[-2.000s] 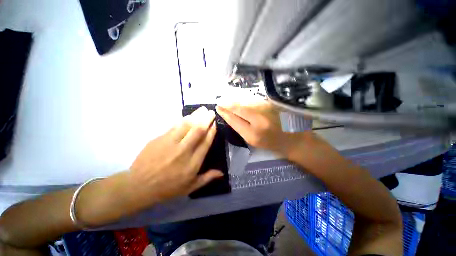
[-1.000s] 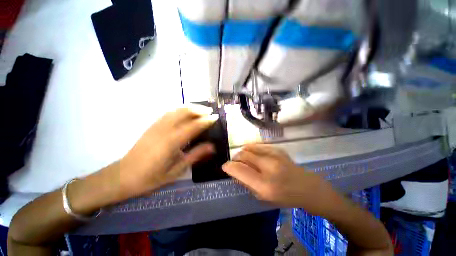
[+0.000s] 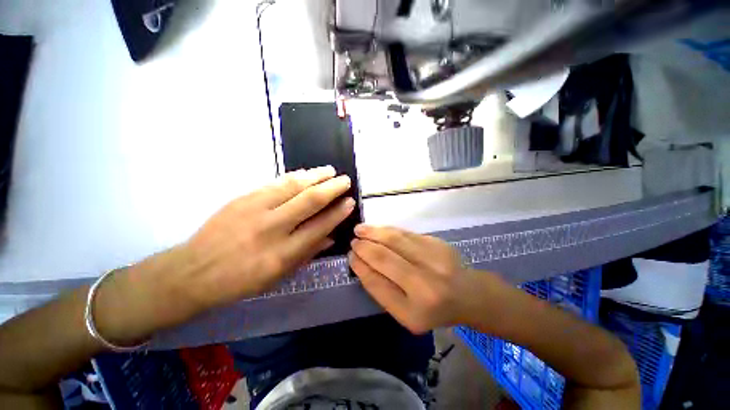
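Observation:
A black fabric panel [image 3: 314, 136] lies flat on the white machine table, its far right corner at the needle area under the sewing machine head [image 3: 384, 48]. My left hand [image 3: 276, 220] lies flat on the panel's near part, fingers pressing it down and not closed round it. My right hand [image 3: 408, 272] pinches the panel's near right edge between thumb and fingers at the ruler edge. The panel's near end is partly hidden by both hands. A small red glow shows on the panel by the needle.
A ridged grey knob [image 3: 456, 149] stands right of the needle. Black and white scraps [image 3: 592, 112] lie farther right. A black piece with a white loop [image 3: 142, 24] lies at upper left, another black piece [image 3: 12, 104] at far left. A blue crate [image 3: 528, 360] is below the ruler edge.
The panel now lies flat and reaches farther toward the needle. My left hand has flattened onto it, and my right hand has taken its near right edge. The camera view has shifted.

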